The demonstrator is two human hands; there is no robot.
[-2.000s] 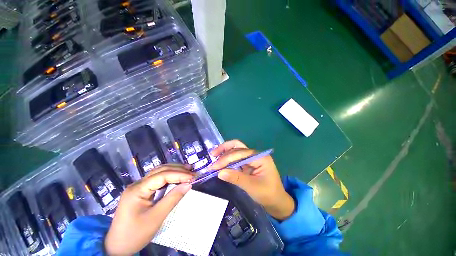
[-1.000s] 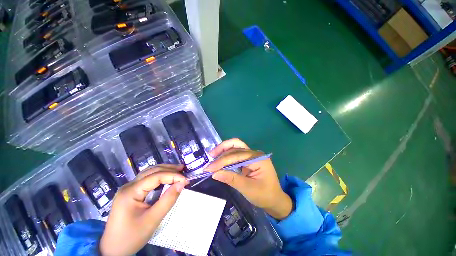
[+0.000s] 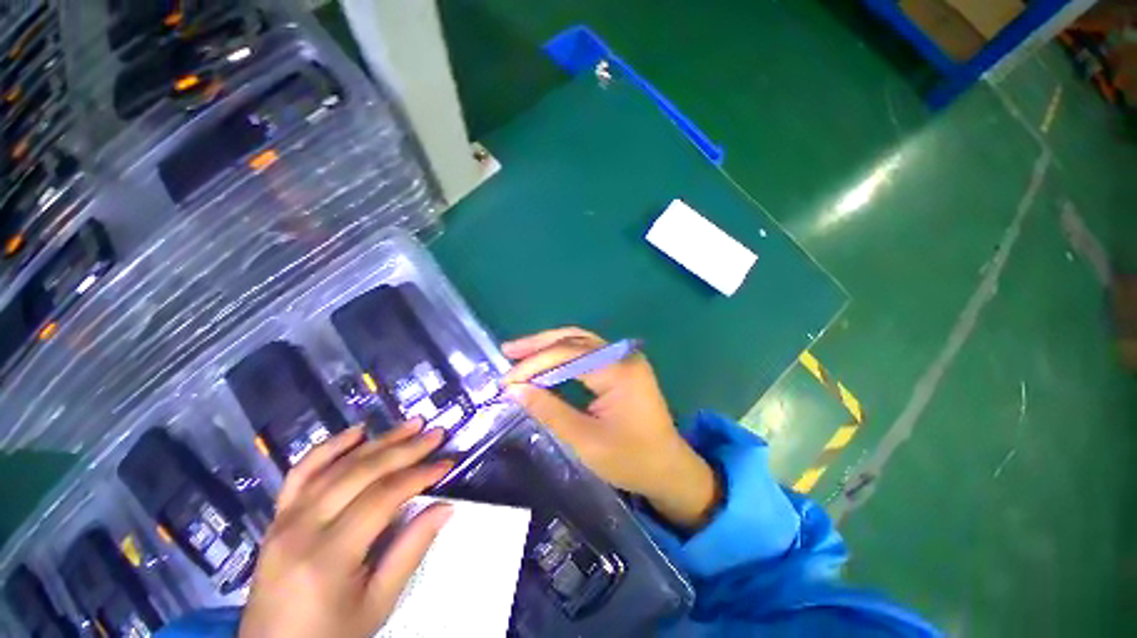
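Observation:
Black handsets lie in pockets of a clear blister tray (image 3: 397,256); one handset (image 3: 397,349) lies in the end pocket of the far row, its silver-white patch facing up. My right hand (image 3: 611,411) holds slim purple-grey tweezers (image 3: 584,365) like a pen, their tip near the tray's middle ridge beside that handset. My left hand (image 3: 343,536) lies palm down over a white label sheet (image 3: 468,573), fingers spread towards the handset; its thumb rests at the sheet's edge. Another handset (image 3: 574,567) lies in the near row, right of the sheet. Any small sticker at the tip cannot be made out.
A tall stack of clear trays (image 3: 312,187) with handsets stands behind at the left. A white post (image 3: 418,87) rises beside it. A white block (image 3: 702,247) lies on the green mat (image 3: 561,187). A blue shelf (image 3: 966,56) stands at the top right above the green floor.
The view has shifted, so stack and mat sit further left and up. My left fingers have moved apart from the tweezers and flattened over the sheet and tray. My right hand still holds the tweezers.

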